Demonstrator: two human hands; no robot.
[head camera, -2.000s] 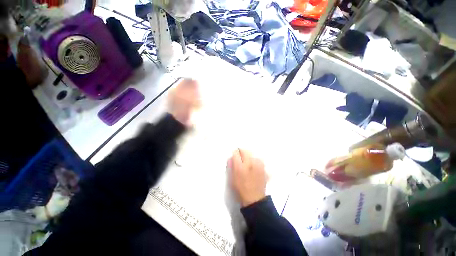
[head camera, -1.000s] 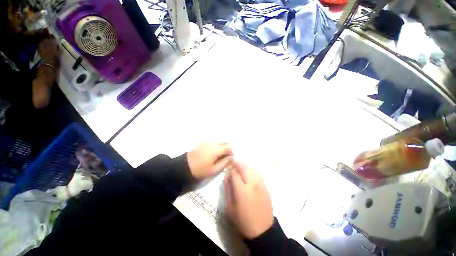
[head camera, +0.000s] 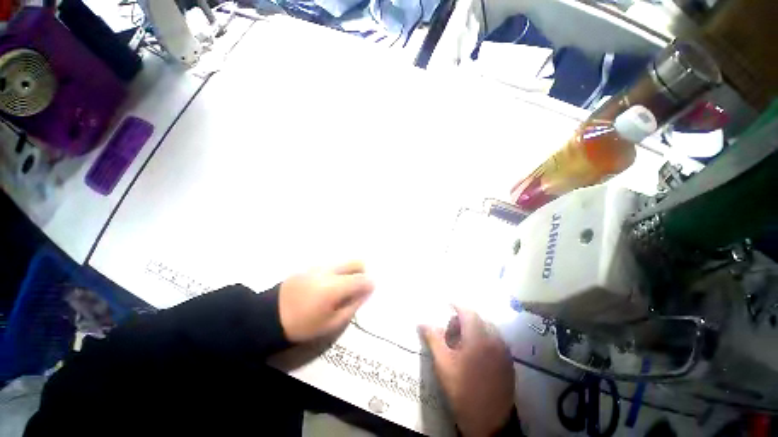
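Note:
My left hand (head camera: 322, 303) is at the front of the white table, its fingers curled and pointing right. My right hand (head camera: 478, 371) is to its right, beside the machine head, with thumb and forefinger apart. A thin dark curved line, perhaps the edge of a pale fabric piece (head camera: 388, 335), runs between the hands. The rest of the piece is lost in glare, so I cannot tell whether either hand grips it. The off-white sewing machine head (head camera: 576, 256) is at the right, with a bent wire loop (head camera: 682, 371) below it.
An orange drink bottle (head camera: 589, 158) lies behind the machine head, beside a metal flask (head camera: 653, 81). Black-handled scissors (head camera: 589, 405) and a thin blue stick (head camera: 637, 394) are at lower right. A purple device (head camera: 64, 81) and purple tray (head camera: 119, 155) are at left, above a blue basket (head camera: 38, 316).
The view has swung right, showing more of the machine and the scissors. The hands, together at the table's front a second ago, are now apart, with my right hand closer to the machine head.

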